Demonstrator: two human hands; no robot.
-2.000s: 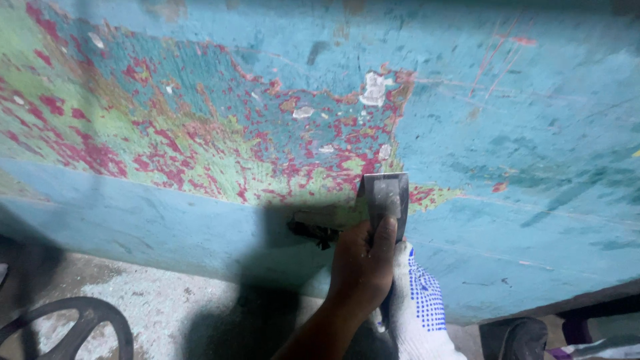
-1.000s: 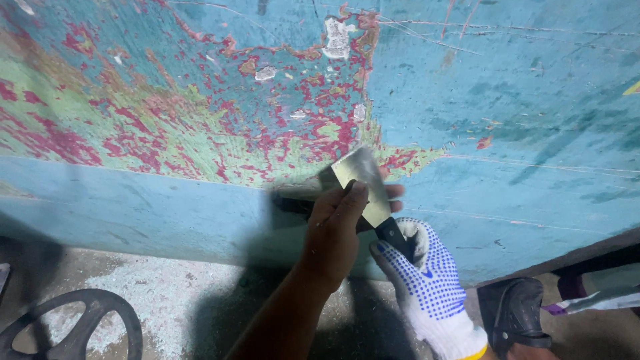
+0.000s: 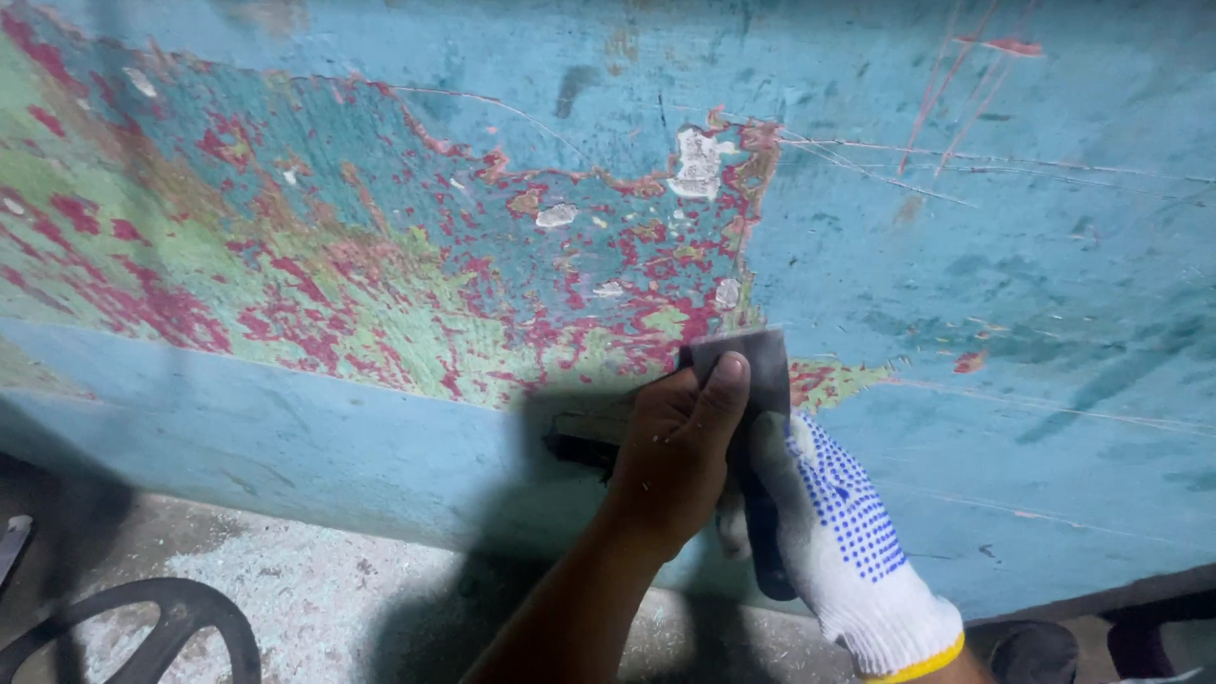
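Observation:
A putty knife with a wide metal blade and a dark handle stands nearly upright against a blue painted surface. My bare left hand grips the blade, thumb flat on its face. My right hand, in a white knit glove with blue dots and a yellow cuff, holds the tool lower down, around the handle. The blade's edge lies at the lower right part of a worn patch of red, green and teal paint layers. Behind my left hand, a dark object shows partly; I cannot tell what it is.
Paint flakes cover the floor below the surface. A dark spoked wheel is at the lower left, with part of a light object above it. Dark footwear shows at the lower right.
One second ago the putty knife was tilted over my left fingers, away from the worn patch's edge; now it is more upright, with its edge at the patch. Both hands have kept hold.

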